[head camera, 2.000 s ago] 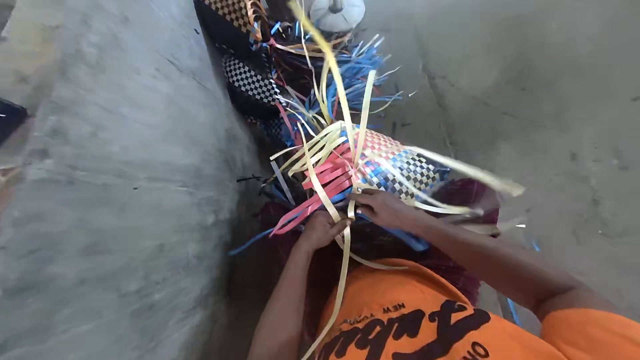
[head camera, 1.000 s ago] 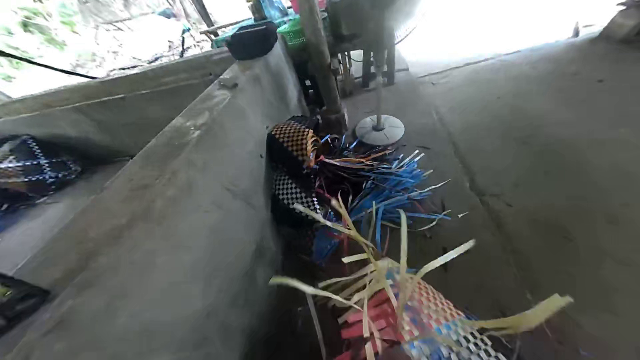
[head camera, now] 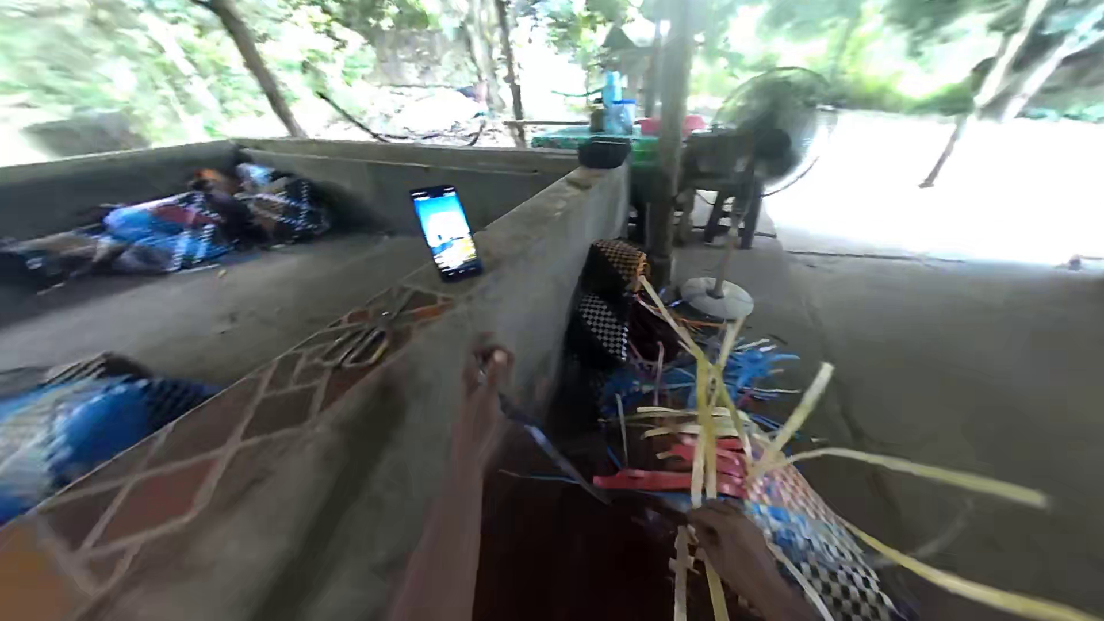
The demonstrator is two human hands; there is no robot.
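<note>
My left hand [head camera: 490, 371] is raised beside the concrete wall, its fingers closed on the end of a dark strip [head camera: 552, 453] that runs down toward my right hand. My right hand [head camera: 729, 539] lies at the edge of a woven plastic basket [head camera: 819, 539], on its pale yellow strips [head camera: 707, 423]. The weave is pink, blue, black and white, with long loose ends; red strips [head camera: 655, 481] stick out to the left. What the right fingers grip is partly hidden.
A lit phone [head camera: 446, 231] leans on the wall [head camera: 552, 207], near scissors [head camera: 366, 345] on the brick ledge. Beyond the basket are checkered woven pieces [head camera: 604, 323], blue strips [head camera: 759, 366] and a standing fan [head camera: 718, 297]. Woven items [head camera: 164, 228] lie behind the wall.
The view has swung up and left, bringing the phone and scissors into view. My left hand has moved from the strips at the basket to beside the wall.
</note>
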